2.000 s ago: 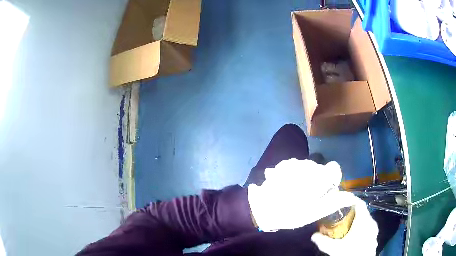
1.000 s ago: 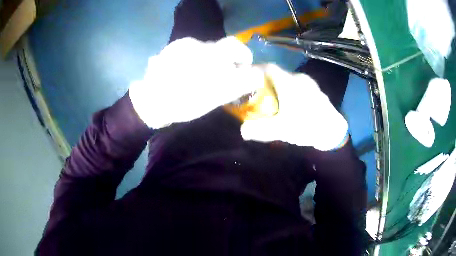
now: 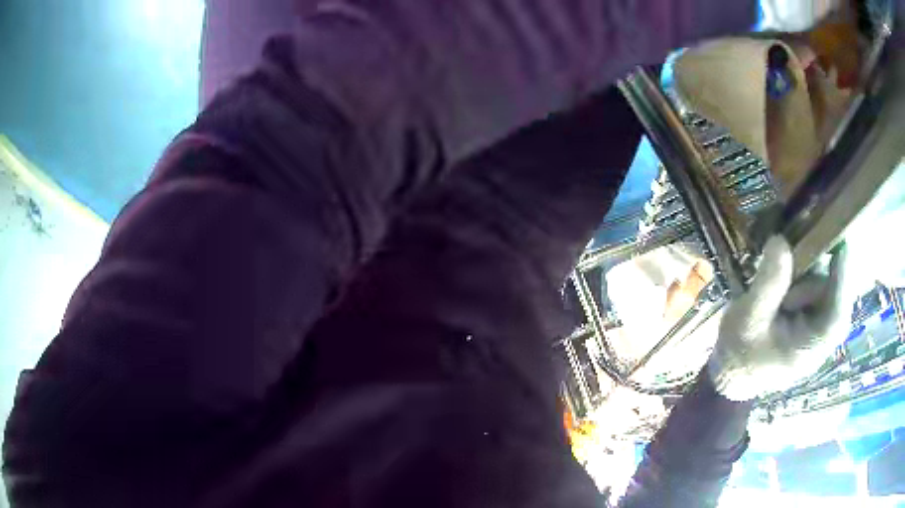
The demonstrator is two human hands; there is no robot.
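My right hand [image 3: 784,322], in a white glove, is at the right with its fingers curled. Its fingertips meet the lower edge of a dark, shiny curved bar or rim [image 3: 695,169]; whether it grips anything is not clear. My left sleeve [image 3: 476,60] crosses the top of the view. Only a small white part of my left hand [image 3: 794,12] shows at the top edge, so its fingers and anything in them are hidden. An orange-brown patch [image 3: 839,50] lies just beside it, too unclear to name.
A beige, folded-looking surface [image 3: 719,89] is behind the dark rim at upper right. Metal frames and a bright white shape [image 3: 645,288] are left of my right hand. Pale floor with a curved line [image 3: 50,179] is at far left. My dark clothing fills the middle.
The view has swung strongly, and the bench top and cartons have left it. My hands, earlier together around an amber round thing, are now apart at the right side and top edge.
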